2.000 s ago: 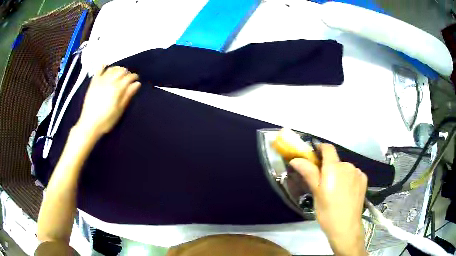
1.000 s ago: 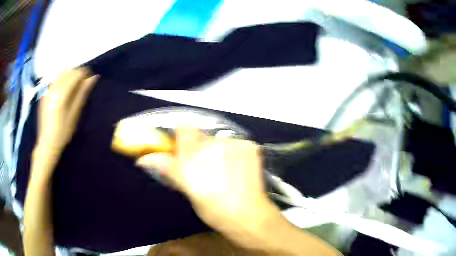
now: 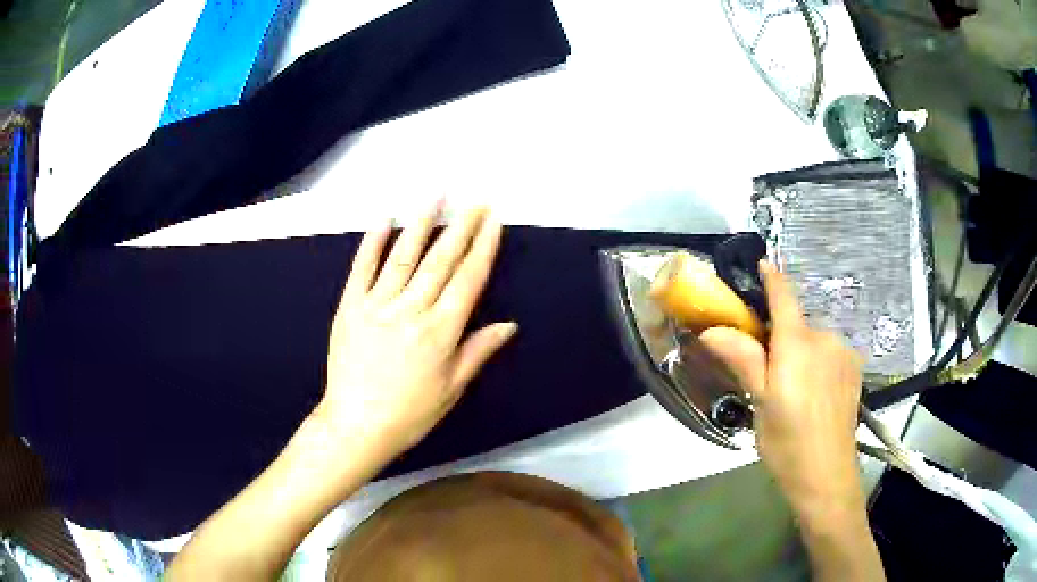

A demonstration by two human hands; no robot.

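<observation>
Dark navy trousers (image 3: pixel 227 330) lie on the white padded board, one leg flat in front of me and the other angled away on the far side. My left hand (image 3: pixel 415 318) lies flat on the near leg with fingers spread, holding nothing. My right hand (image 3: pixel 785 375) is closed round the yellow-brown handle of the steam iron (image 3: pixel 665 330). The iron's silver plate rests on the right end of the near leg, its tip towards the upper left. My right fingers are partly hidden behind the handle.
The grey iron rest pad (image 3: pixel 847 262) is at the board's right end. A round dark item with a nozzle (image 3: pixel 861 125) and an iron-shaped outline (image 3: pixel 782 51) lie beyond it. A blue strip (image 3: pixel 227 57) is at the far left. The hose (image 3: pixel 955 483) trails right.
The view has shifted right. My left hand has moved from the trousers' left end to the middle of the near leg. The iron has moved right, back to the leg's right end.
</observation>
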